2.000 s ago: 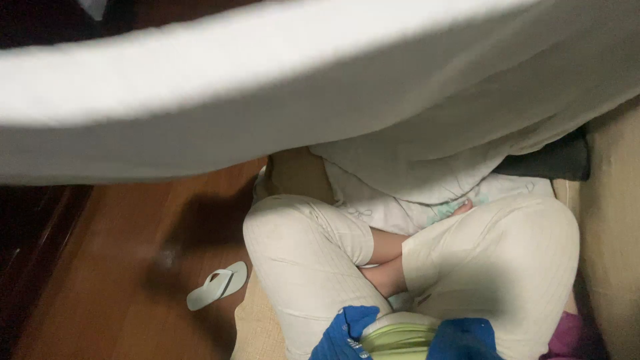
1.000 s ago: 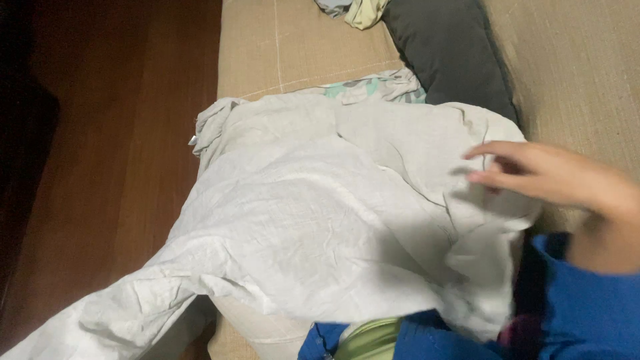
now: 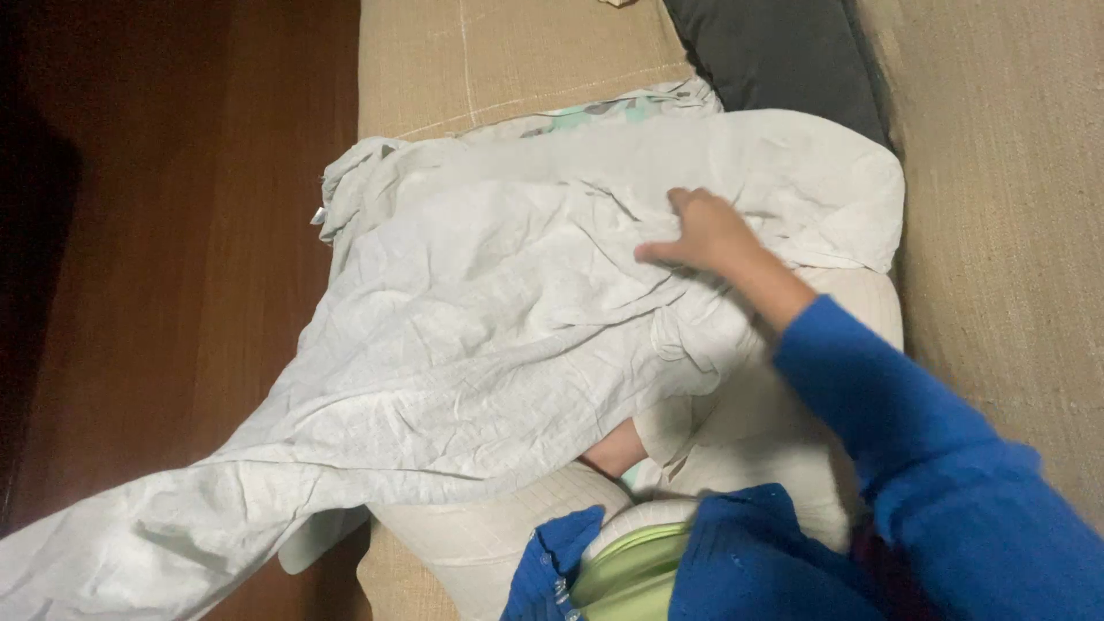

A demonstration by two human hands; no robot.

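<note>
A wrinkled white cloth (image 3: 483, 328) lies spread over my crossed legs and the beige couch seat, its lower left end stretching out past the frame's left edge. My right hand (image 3: 699, 233), in a blue sleeve, is over the cloth's right part with thumb and fingers apart; whether it touches the fabric is unclear. My left hand is out of view. Below the cloth, my cream trousers (image 3: 759, 431) and part of a bare leg show. A patterned cloth (image 3: 604, 112) in grey and mint peeks out beyond the far edge.
A dark grey cushion (image 3: 776, 60) lies at the far right of the seat (image 3: 526, 52), against the beige backrest (image 3: 992, 216). To the left is a reddish-brown wooden floor (image 3: 207, 224), where a pale flip-flop (image 3: 319, 539) is partly hidden under the cloth.
The white cloth, raised across the view two seconds ago, now lies over my legs. Since one second ago, my right hand has moved left over it, and more of my trousers shows.
</note>
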